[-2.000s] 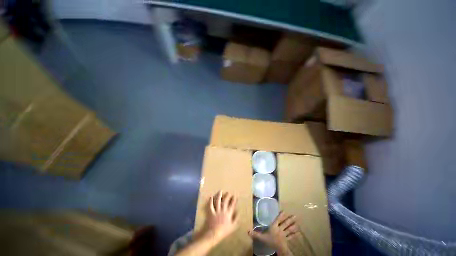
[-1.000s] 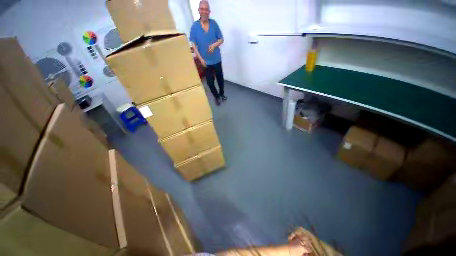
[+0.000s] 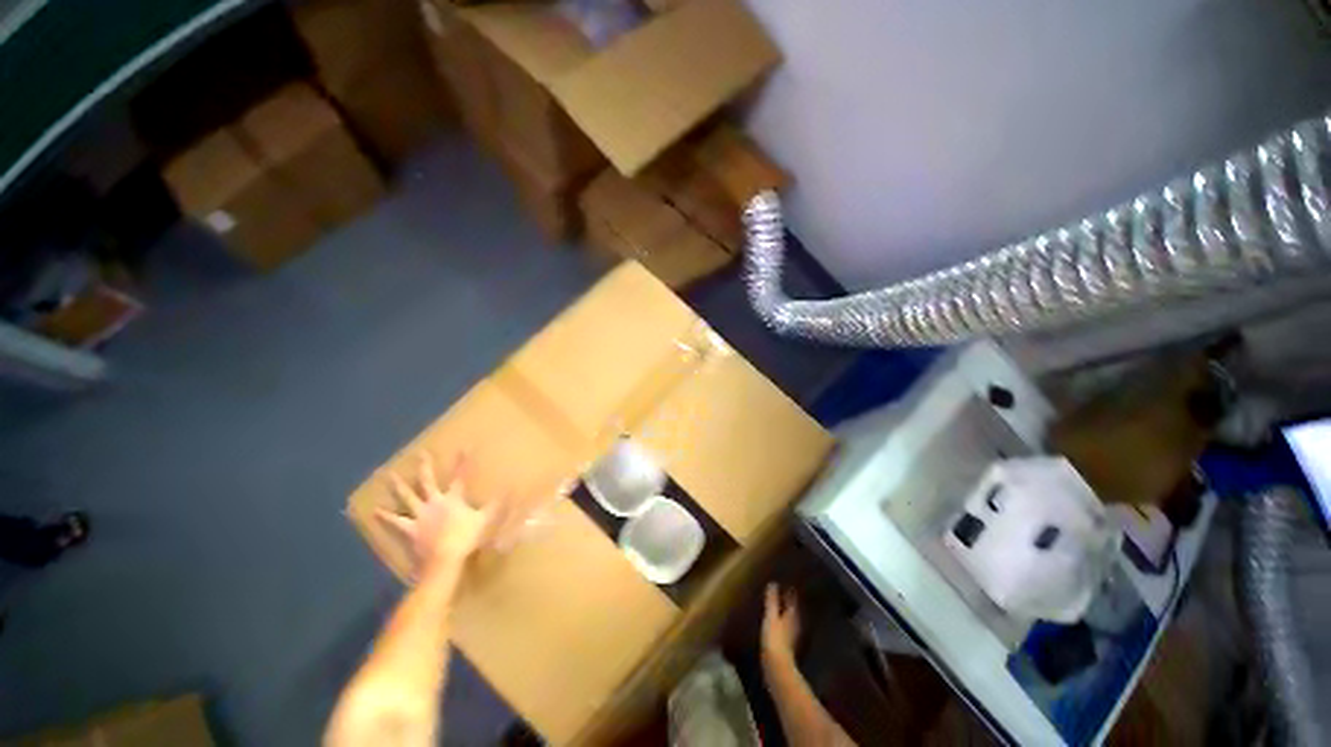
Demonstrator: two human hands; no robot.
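A brown carton [image 3: 555, 642] stands in the middle of the view with flaps folded over most of its top. Two white housings [image 3: 661, 540] show their rounded-square ends through the gap between flaps. My left hand [image 3: 438, 518] lies palm down on the carton's left flap, fingers spread, holding nothing. My right hand [image 3: 781, 620] is beside the carton's right side, apart from it, small and slightly blurred, with nothing visible in it. The rest of the carton's contents is hidden.
The white machine table [image 3: 905, 613] stands right of the carton, bearing a white-covered jig [image 3: 1029, 540] and a blue mat [image 3: 1117, 679]. A silver duct [image 3: 993, 285] crosses above. An open carton [image 3: 657, 88] and closed cartons [image 3: 278, 175] stand behind. A person's shoe [image 3: 66, 537] shows at left.
The view has swung from the room back down to the carton. Compared with the earliest frame, the far flap is folded over and fewer housings show. My right hand is off the carton top.
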